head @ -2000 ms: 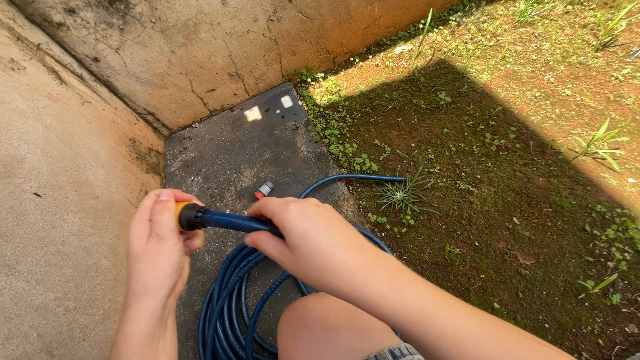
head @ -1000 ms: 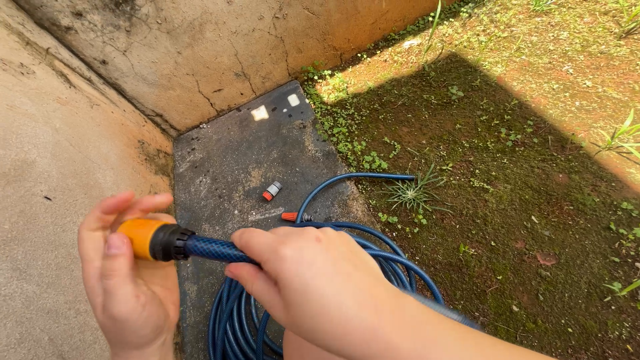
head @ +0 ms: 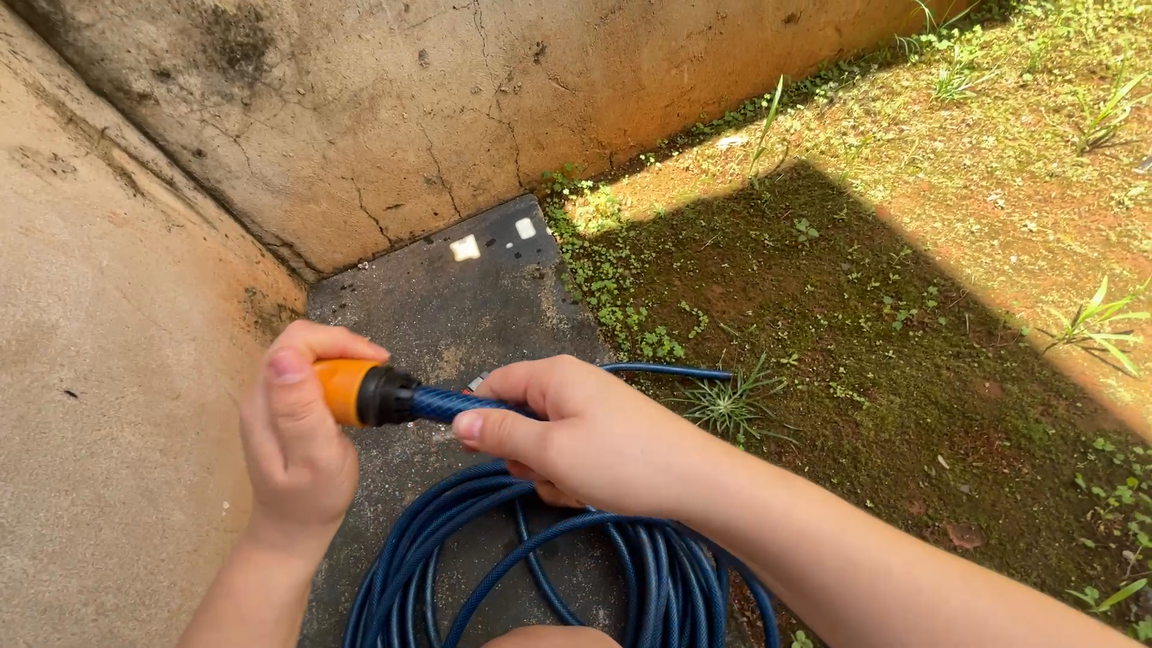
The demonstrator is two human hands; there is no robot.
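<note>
My left hand is closed around the orange end of an orange and black hose connector. From its black collar comes a blue braided garden hose, which my right hand grips between thumb and fingers just behind the collar. Below my hands the coiled hose lies on the dark slab, and a free hose end reaches out to the right over the soil. A small grey and orange fitting shows only partly behind my right hand.
Stained, cracked plaster walls meet in a corner behind the dark slab. Mossy soil with small weeds lies to the right, partly in shadow. A grass tuft grows beside the free hose end. My knee shows at the bottom edge.
My left hand, loosely open around the connector one second ago, now has its fingers curled over the orange part. My right hand stays on the hose and now partly hides the small fitting.
</note>
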